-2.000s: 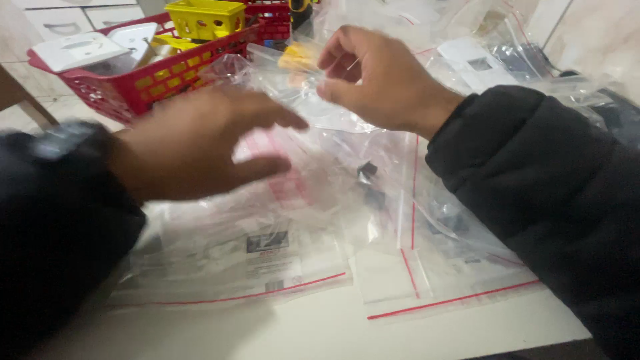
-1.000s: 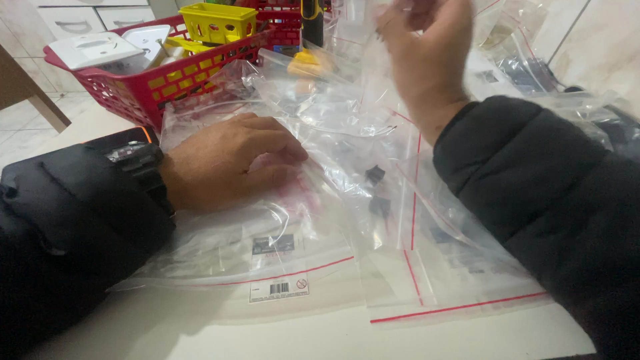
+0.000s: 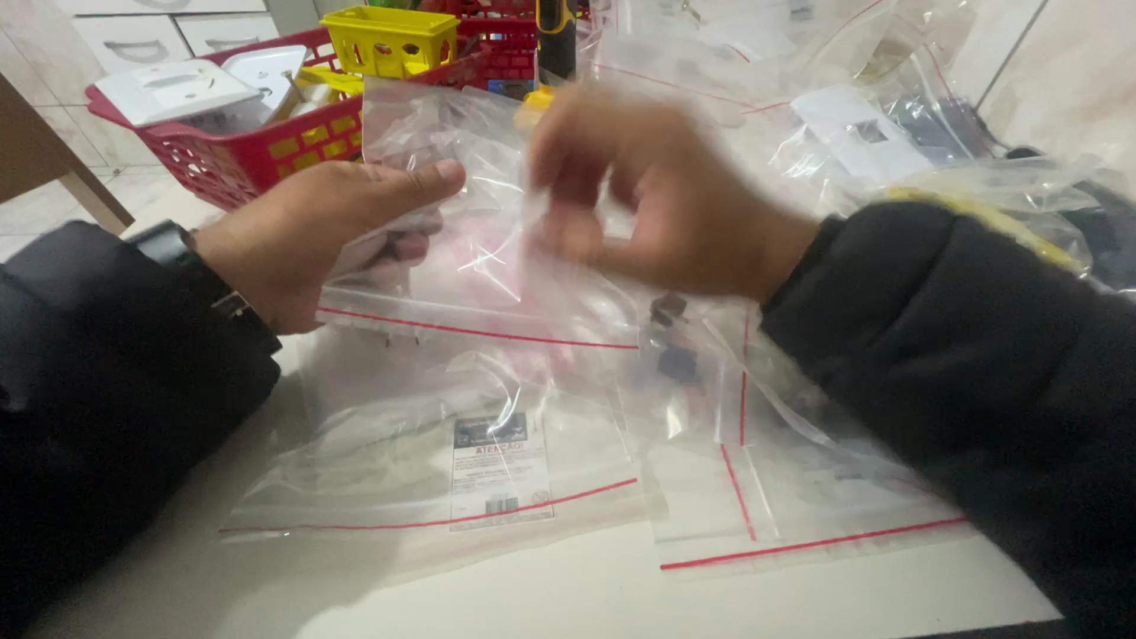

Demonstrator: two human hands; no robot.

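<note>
My left hand (image 3: 328, 217) grips the left edge of a clear plastic zip bag (image 3: 497, 266) with a red seal line, its thumb on top. Beside it, over the bag's right side, my right hand (image 3: 666, 195) is blurred, fingers curled; whether it pinches the plastic cannot be told. Beneath lies another clear bag (image 3: 373, 444) with a red line and a printed label (image 3: 501, 470) bearing writing and a barcode. More clear bags (image 3: 816, 461) lie to the right, with small dark pieces (image 3: 677, 362) showing through the plastic.
A red plastic basket (image 3: 213, 169) at the back left holds white plastic parts (image 3: 177, 93) and a small yellow basket (image 3: 390, 40). A black and yellow tool (image 3: 556, 40) stands behind my right hand. Piled clear bags (image 3: 852, 133) fill the back right of the white table (image 3: 532, 595).
My left hand, flat on the bags a second ago, now holds a bag raised over them. My right hand has come down from farther back, towards my left hand.
</note>
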